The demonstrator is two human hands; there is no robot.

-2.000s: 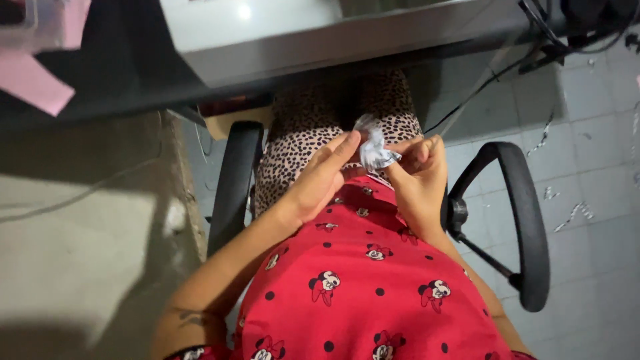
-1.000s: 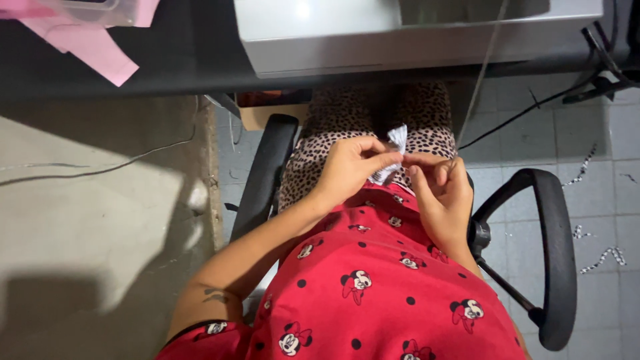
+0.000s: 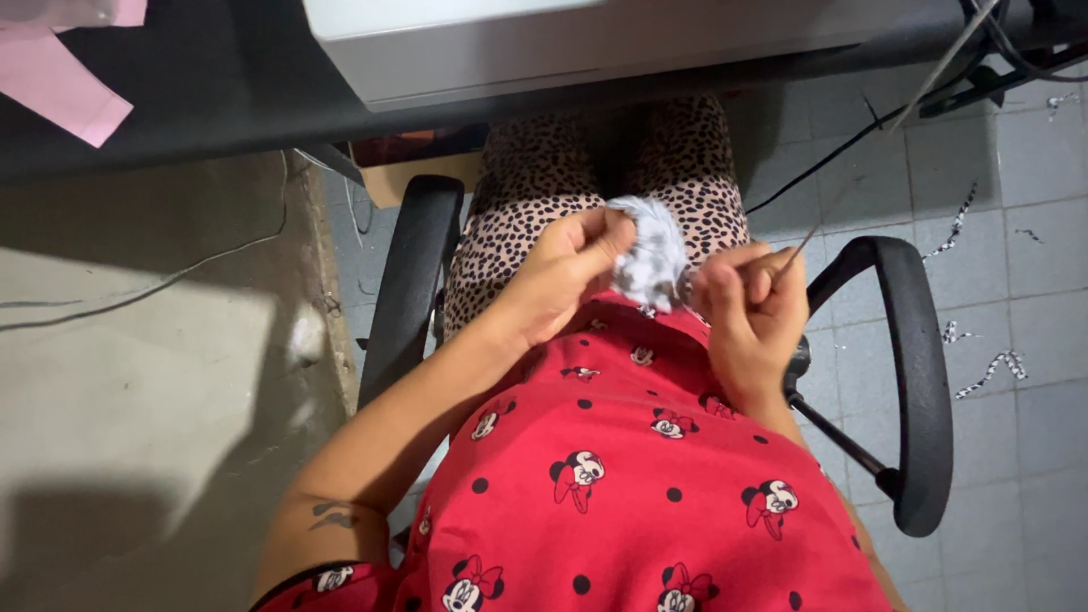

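Note:
My left hand (image 3: 578, 268) pinches a small, gathered piece of white and grey fabric (image 3: 650, 255) between thumb and fingers above my lap. To the right of it, my right hand (image 3: 748, 310) is curled, with the fingertips close to the fabric's right edge; whether they touch it I cannot tell. A thin, blurred stick-like thing (image 3: 799, 251) slants up out of the right hand's fingers. Below both hands lies a red cloth with a printed cartoon pattern (image 3: 629, 450), over leopard-print trousers (image 3: 544, 187).
A dark table edge (image 3: 212, 102) with a white machine or box (image 3: 552, 64) and pink pieces (image 3: 68, 85) runs across the front. Black chair armrests (image 3: 922, 408) flank me. Cables (image 3: 807, 166) hang at right; patterned scraps (image 3: 994, 374) lie on the tiled floor.
The hands have moved apart from their close position of one second ago. The fabric now shows as a wider, rounded bunch at the left hand.

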